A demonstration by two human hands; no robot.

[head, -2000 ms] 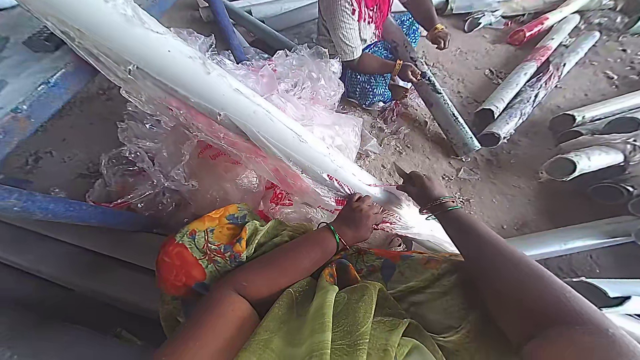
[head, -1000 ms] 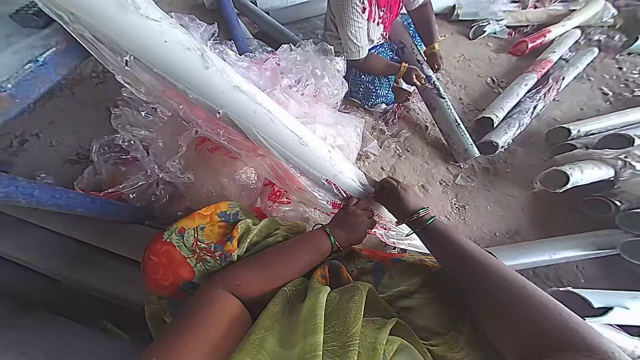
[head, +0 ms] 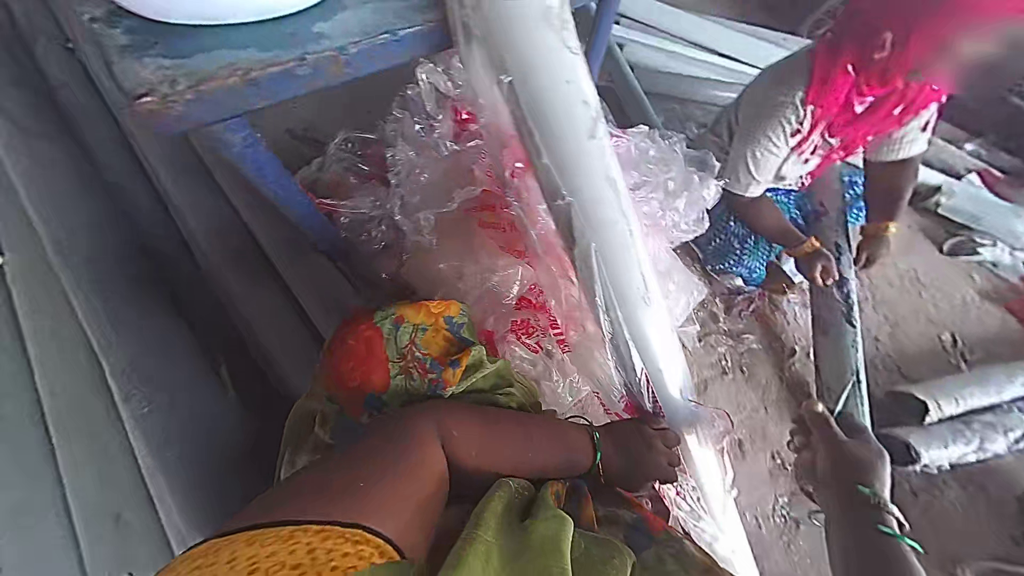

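Observation:
A long white pipe (head: 608, 224) in clear plastic film slants from the top middle down across my lap. My left hand (head: 640, 452) is closed on the plastic film (head: 552, 320) at the pipe's left side, near its lower part. The film bears red print and bunches up to the left of the pipe. My right hand (head: 840, 456) is raised to the right, apart from the pipe, its fingers curled with a thin pale sliver at the fingertips; what that sliver is I cannot tell.
A co-worker (head: 824, 136) crouches at the upper right, both hands at a grey pipe (head: 836, 336). More pipes (head: 960, 392) lie on the dirt floor at the right. A worn blue table (head: 296, 72) stands at the upper left, with long grey lengths (head: 120, 320) beside it.
My right hand has left the pipe and moved off to the right. My left hand remains at the film. The view has turned left.

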